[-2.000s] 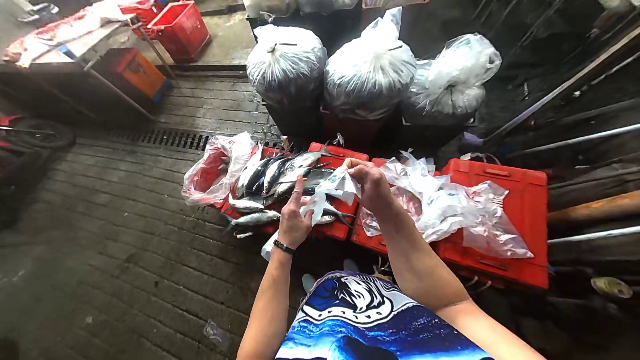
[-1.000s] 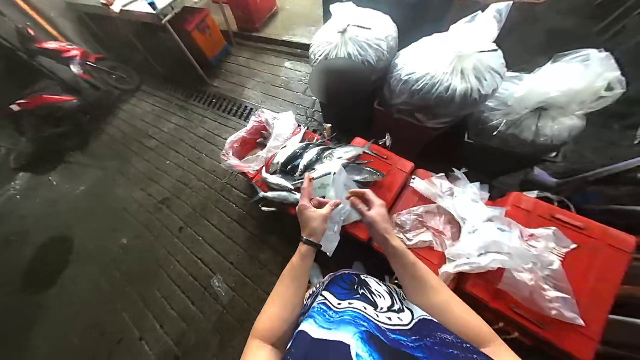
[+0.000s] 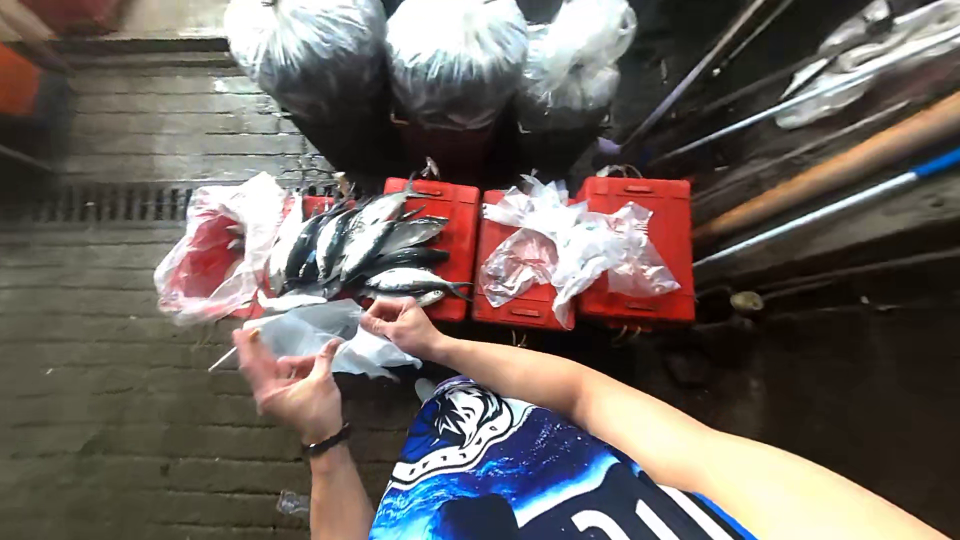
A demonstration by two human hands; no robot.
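A clear plastic bag (image 3: 319, 330) is spread between my hands, just below a pile of silver fish (image 3: 360, 244) on red plastic crates. My right hand (image 3: 397, 321) pinches the bag's edge between thumb and fingers. My left hand (image 3: 292, 379), slightly blurred, has its fingers apart at the bag's left side; whether it grips the plastic is hard to tell. Left of the fish stands a red container lined with clear plastic (image 3: 176, 281). Loose plastic bags (image 3: 592, 251) lie on the red crates (image 3: 667, 195) at the right.
Several large bags of clear plastic (image 3: 457, 52) stand on dark containers behind the crates. A floor drain grate (image 3: 120, 204) runs across the paving at the left. Poles (image 3: 847, 161) lean or lie at the right. A crumpled piece of plastic (image 3: 292, 502) is on the floor.
The bag between my hands is now spread wider. My left hand has moved away from my right hand and its fingers have spread. The view has shifted.
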